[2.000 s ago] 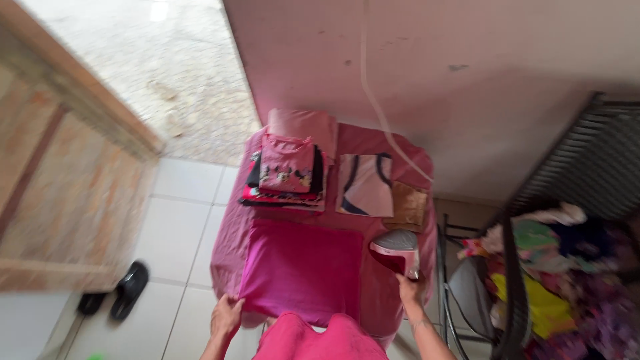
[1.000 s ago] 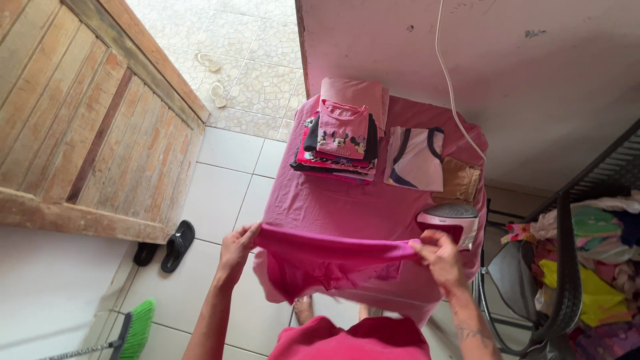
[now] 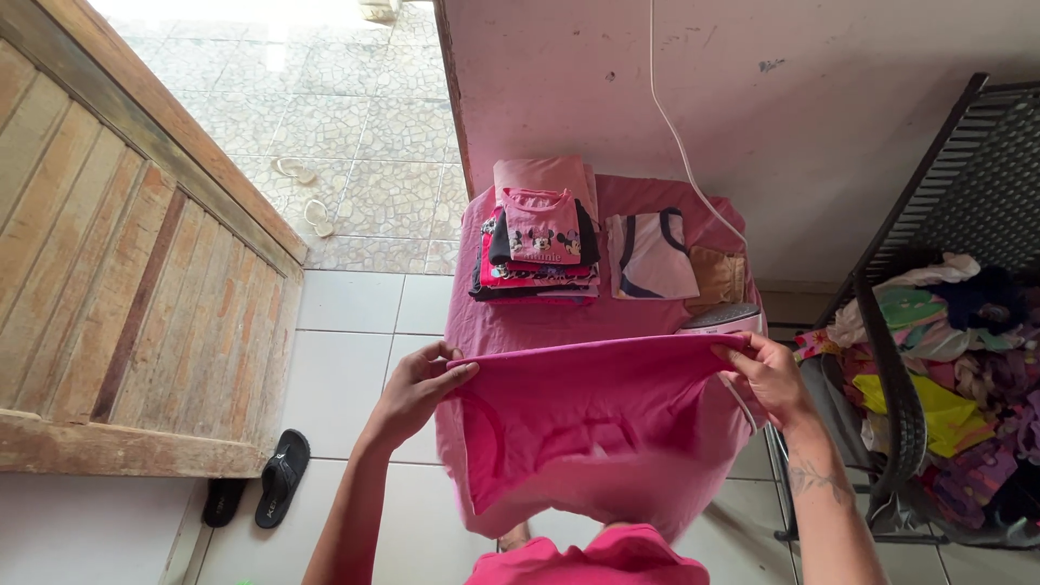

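Note:
A magenta garment [image 3: 569, 406] is stretched out above the near half of a table covered with a pink cloth [image 3: 528, 325]. My left hand [image 3: 422, 382] pinches its upper left corner, and my right hand [image 3: 764, 374] grips the upper right corner. Just beyond my right hand, a clothes iron [image 3: 723, 319] rests on the table, partly hidden by the garment. At the table's back left is a stack of folded clothes [image 3: 540, 236], topped by a pink printed shirt. A folded white top with dark trim [image 3: 652, 256] and folded tan clothing [image 3: 717, 280] lie to its right.
A white cord [image 3: 678, 134] runs down the wall to the table. At right, a black woven chair [image 3: 902, 390] holds a heap of mixed clothes [image 3: 959, 349]. A wooden door [image 3: 138, 276] stands at left, with black flip-flops [image 3: 282, 479] on the floor beside it.
The magenta garment lay flat on the table two seconds ago; it was lifted between both hands a second ago and now hangs spread wider, more of its face showing.

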